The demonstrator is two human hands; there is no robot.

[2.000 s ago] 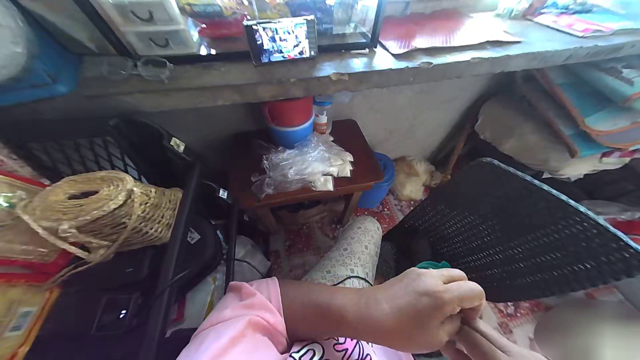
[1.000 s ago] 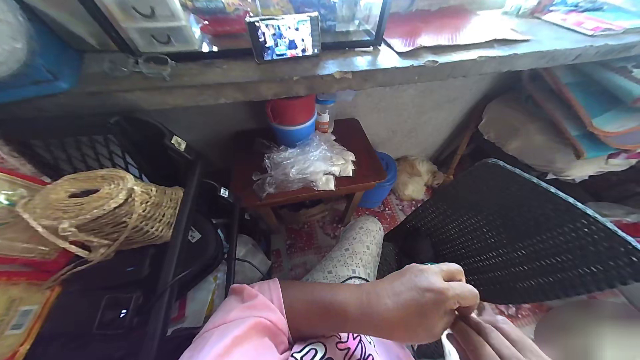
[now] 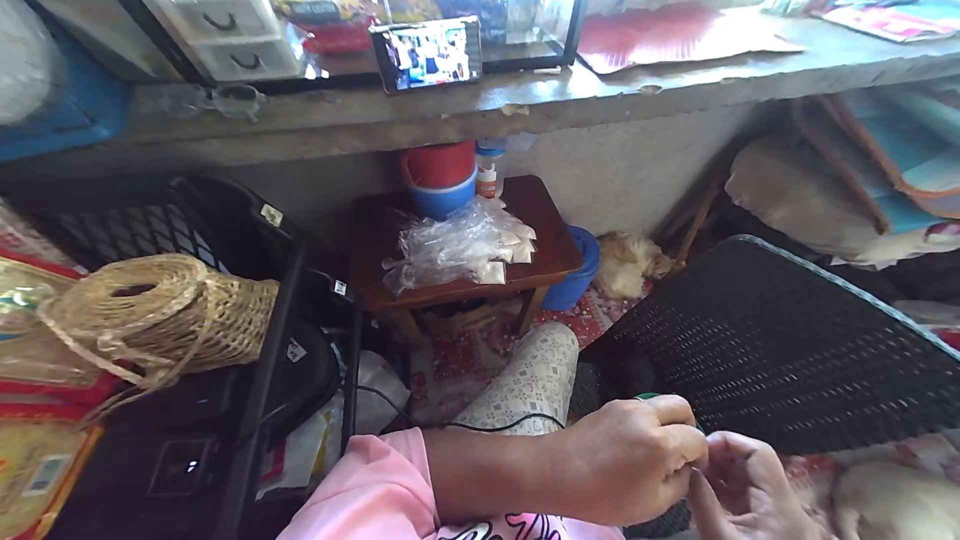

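At the lower right my left hand (image 3: 645, 457) reaches in from the left, its fingers bent and pressed together. The fingertips of my right hand (image 3: 750, 487) meet it, thumb and fingers curled. Whatever may be pinched between them is hidden. Part of a green object (image 3: 649, 396) shows just behind my left hand. Beneath and beyond both hands lies a large black woven piece (image 3: 780, 337) with a pale blue edge. On a small brown wooden table (image 3: 547, 225) ahead are clear plastic bags (image 3: 465, 244) with whitish contents at their ends, beside a red and blue container (image 3: 442, 180) and a bottle (image 3: 487, 172).
A concrete ledge (image 3: 330, 120) crosses ahead, bearing a lit phone (image 3: 427, 56), a drawer unit (image 3: 244, 37) and eyeglasses (image 3: 238, 101). A roll of braided straw (image 3: 165, 315) lies left on black items. A blue bucket (image 3: 574, 270) and a light furry animal (image 3: 626, 262) are beyond my knee.
My right hand's fingers have spread and curled more openly beside my left hand. The white bit seen below my hands one second ago no longer shows.
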